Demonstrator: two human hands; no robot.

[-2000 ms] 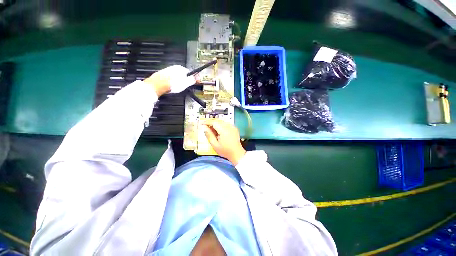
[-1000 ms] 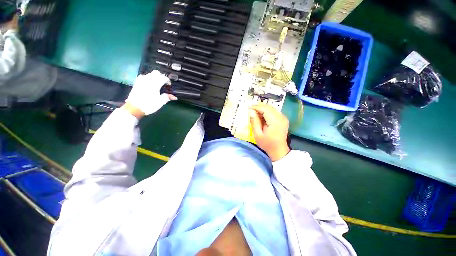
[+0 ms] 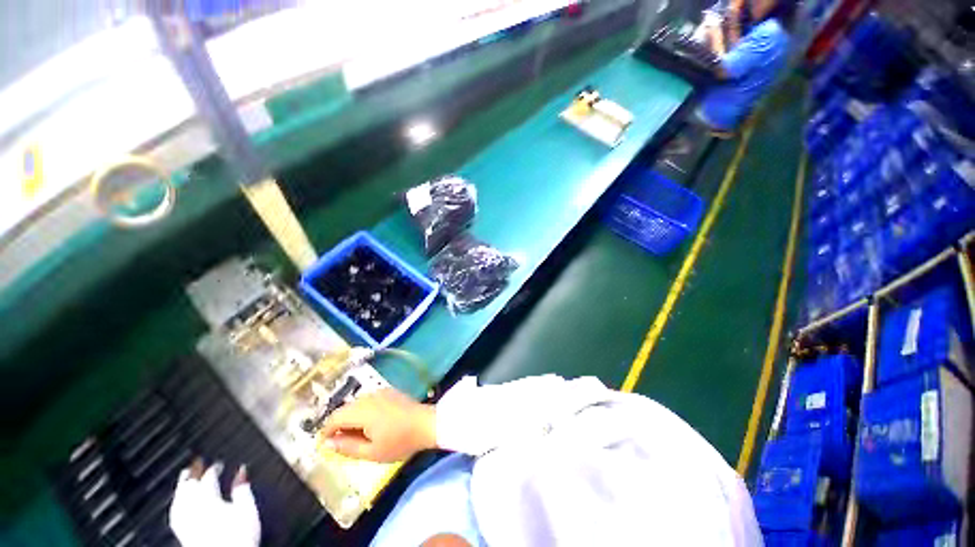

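Observation:
The silver-grey metal fixture (image 3: 257, 401) lies at the lower left, with brass-coloured parts and a black part clamped near its front. My right hand (image 3: 380, 425) is bare and rests at the fixture's near end, fingers curled; whether it grips anything is hidden. The black foam tray (image 3: 203, 411) lies left of the fixture with a row of black rods, blurred. My left hand (image 3: 217, 513), in a white glove with bare fingertips, is at the tray's near side, cut off by the bottom edge. Its fingers are apart and no rod shows in them.
A blue bin (image 3: 369, 288) of small black parts sits right of the fixture, with two shiny bags (image 3: 470, 274) beyond. Another small fixture (image 3: 597, 115) and a seated person (image 3: 743, 69) are farther along the bench. Blue crates (image 3: 898, 427) stand at the right; a blue basket (image 3: 654, 212) is below the bench.
The view has swung right along the bench. Two seconds ago my left hand held a black rod over the fixture; now it is at the tray without one. My right hand stays at the fixture's near end.

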